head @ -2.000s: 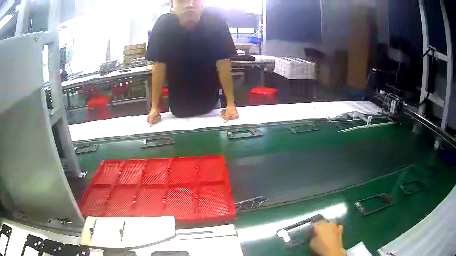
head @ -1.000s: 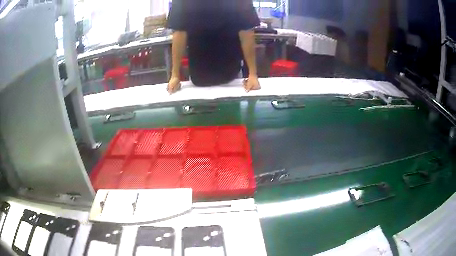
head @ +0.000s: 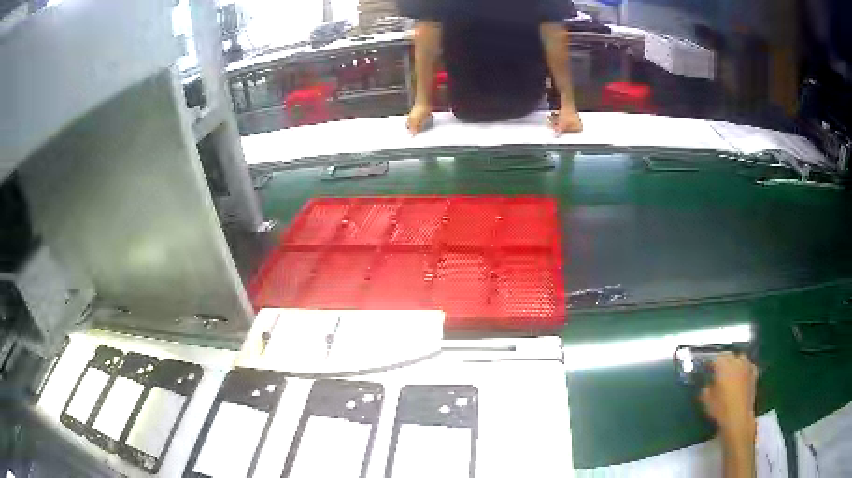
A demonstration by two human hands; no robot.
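Note:
Several dark phone frames lie in a row on the white work surface (head: 523, 411) at lower left; one phone frame (head: 433, 437) is at the row's right end. My right hand (head: 731, 392) is at the lower right over the green belt (head: 645, 401), with its fingers on a dark phone frame (head: 691, 364) beside the lamp reflection. The fingers partly cover that frame, and the grip is blurred. My left hand is not in the picture.
A red plastic tray (head: 411, 257) lies on the belt behind a cream block (head: 378, 338). A grey-white metal panel (head: 131, 196) stands at left. More frames lie along the belt's far edge. Across the belt, a person rests both hands on the white covering (head: 645, 131).
The view has turned left and down, showing more of the frame row. My right hand, absent one second ago, is back at a frame on the belt.

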